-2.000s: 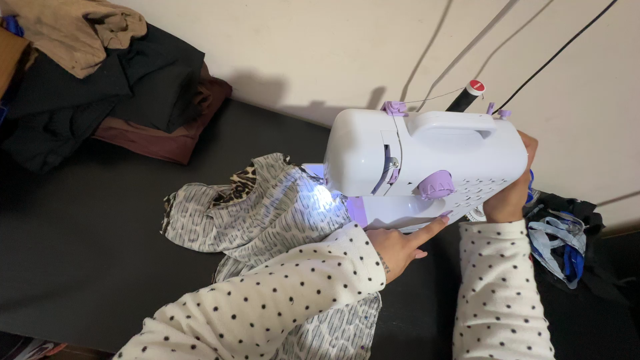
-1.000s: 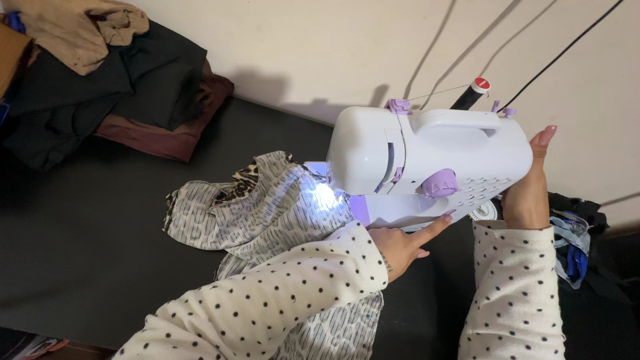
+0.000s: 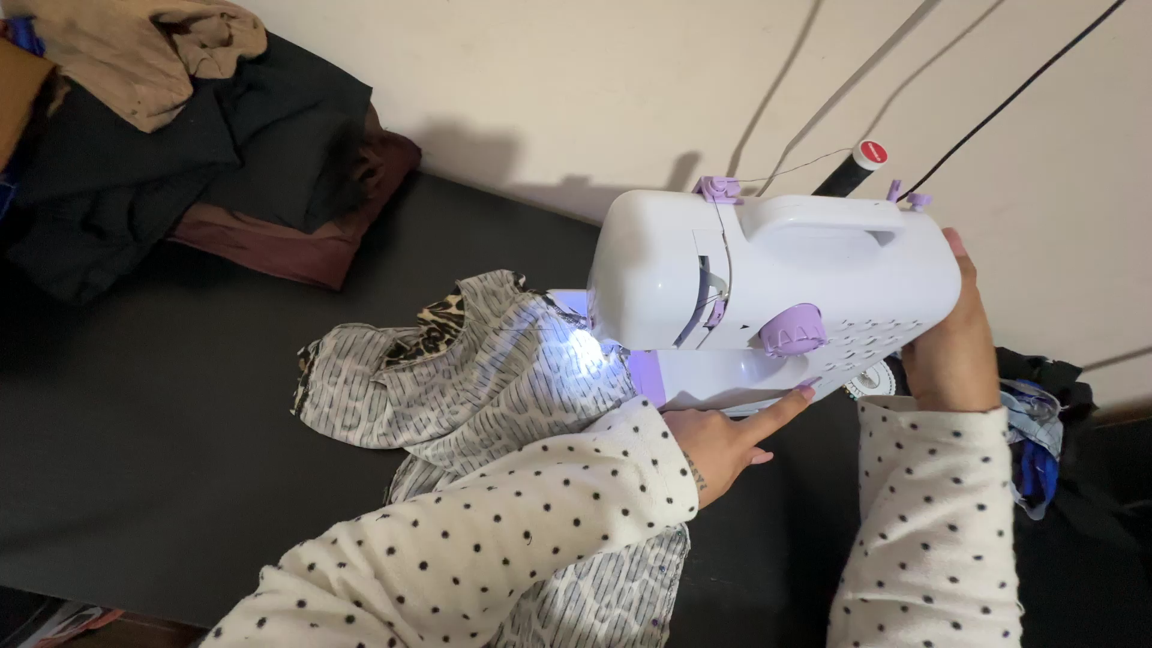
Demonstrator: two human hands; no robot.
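A white sewing machine with purple parts [image 3: 666,261] stands on a black table, its lamp lit over a grey patterned cloth [image 3: 468,378]. Leopard-print fabric shows at the cloth's folded edge. The index finger of my left hand [image 3: 733,441] touches the lower front of the machine, below the purple dial [image 3: 792,330]; nothing is held in that hand. My right hand [image 3: 958,342] is at the machine's right end, its fingers partly hidden behind the body. A dark thread spool [image 3: 846,171] stands on top. The needle is lost in the lamp's glare.
Folded black, brown and tan fabrics [image 3: 270,135] lie at the upper left. More dark and blue cloth [image 3: 1035,441] lies right of my right wrist. A pale wall [image 3: 540,81] rises behind the machine, with a dark cable [image 3: 1017,94] in front of it.
Two seconds ago my right hand was more hidden behind the machine's right end; its thumb was raised beside it one second ago and now lies closer to the body. My left hand stays put.
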